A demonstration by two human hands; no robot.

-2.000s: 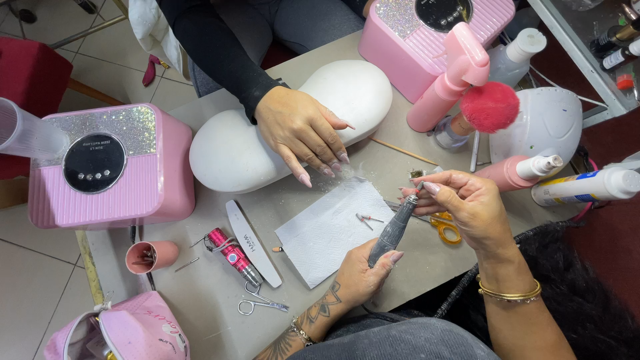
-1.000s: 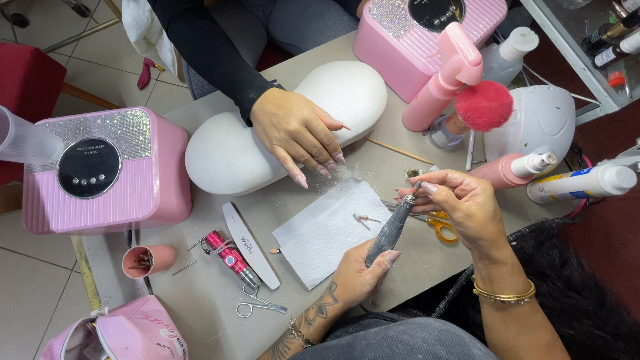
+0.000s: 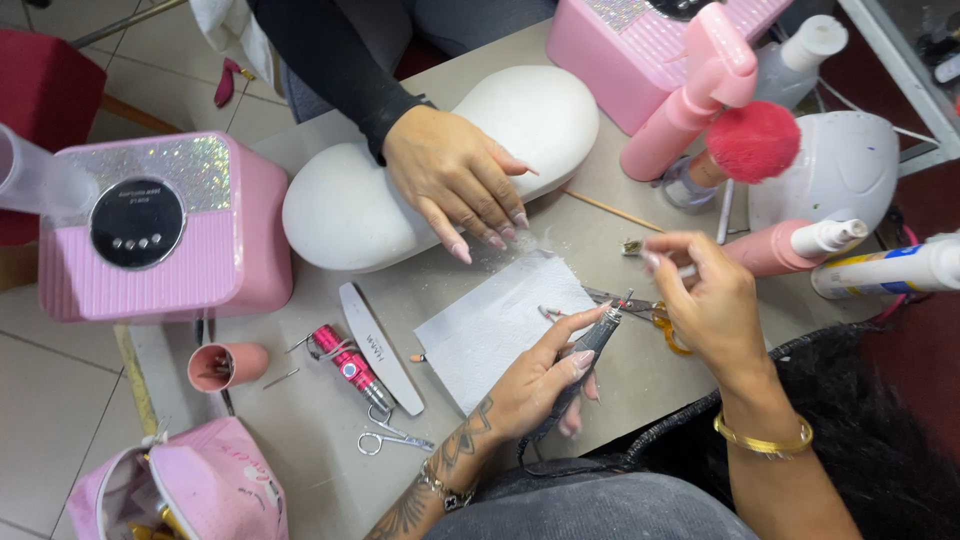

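My left hand (image 3: 544,379) is closed around a dark electric nail drill (image 3: 577,382), its metal tip pointing up and right. A little to the right of that tip is my right hand (image 3: 694,289), raised and blurred, with its fingers curled; whether it holds something small is not clear. Near its fingertips a small metal bit (image 3: 632,247) or brush head lies on the table. Drill bits (image 3: 553,313) rest on a white paper towel (image 3: 495,330). Scissors with orange handles (image 3: 666,322) lie between my hands. Another person's hand (image 3: 457,176) rests palm down on a white cushioned armrest (image 3: 337,206).
Pink nail lamps (image 3: 262,225) stand left and at the back right. Several bottles, including a pink spray bottle (image 3: 660,139), and a red fluffy brush (image 3: 754,142) crowd the right. A nail file (image 3: 381,349), small scissors (image 3: 394,435), pink cup (image 3: 247,364) and pink pouch (image 3: 217,480) lie left.
My right hand has moved away from the drill's tip, up and to the right. The drill remains in my left hand. The other person's hand has stayed on the armrest.
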